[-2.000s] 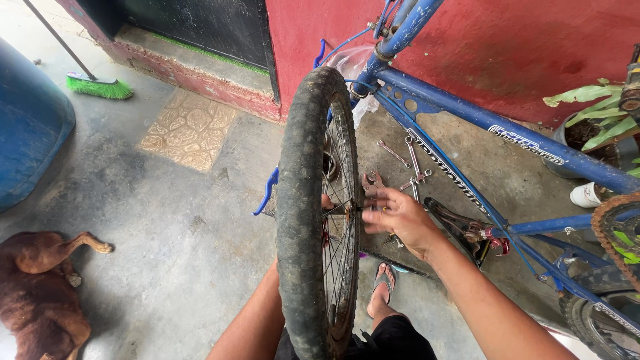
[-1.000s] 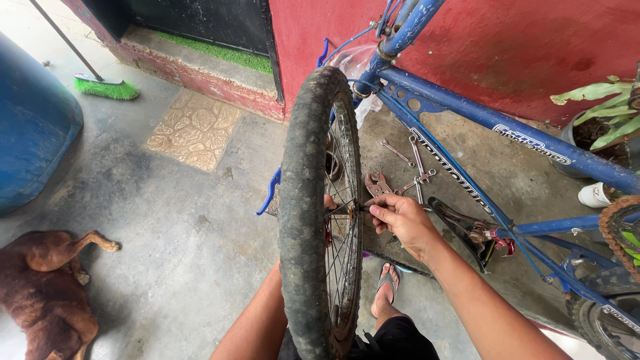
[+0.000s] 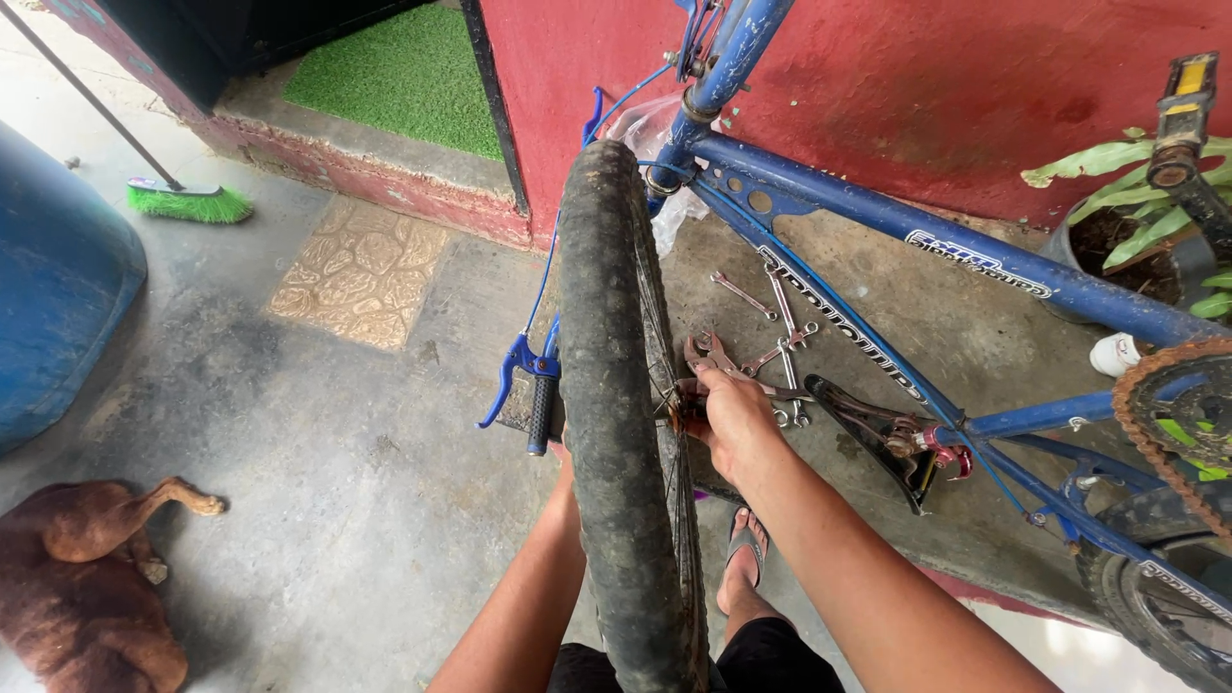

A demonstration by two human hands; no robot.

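Observation:
A bicycle wheel with a worn, muddy tyre (image 3: 611, 385) stands upright between my forearms, seen nearly edge-on. My right hand (image 3: 736, 419) is at the hub axle on the wheel's right side, fingers closed around the axle end. Behind the wheel, my left hand is hidden; only its wrist and forearm show at the tyre's left edge. Just beyond my right hand, locking pliers (image 3: 710, 354) and several combination wrenches (image 3: 787, 308) lie on the concrete. A blue bicycle frame (image 3: 866, 221) without its front wheel rests upside down along the right.
A blue brake lever (image 3: 505, 385) and black handlebar grip (image 3: 542, 414) touch the floor left of the tyre. A bicycle saddle (image 3: 881, 433) is under the frame. A brown dog (image 3: 87, 587) lies lower left, near a blue barrel (image 3: 58, 289). A green broom (image 3: 188, 202) and potted plant (image 3: 1136, 250) stand farther off.
The doorway's green mat shows more as the view shifts. My right hand stays at the hub while its fingers change position; the wheel looks turned more edge-on.

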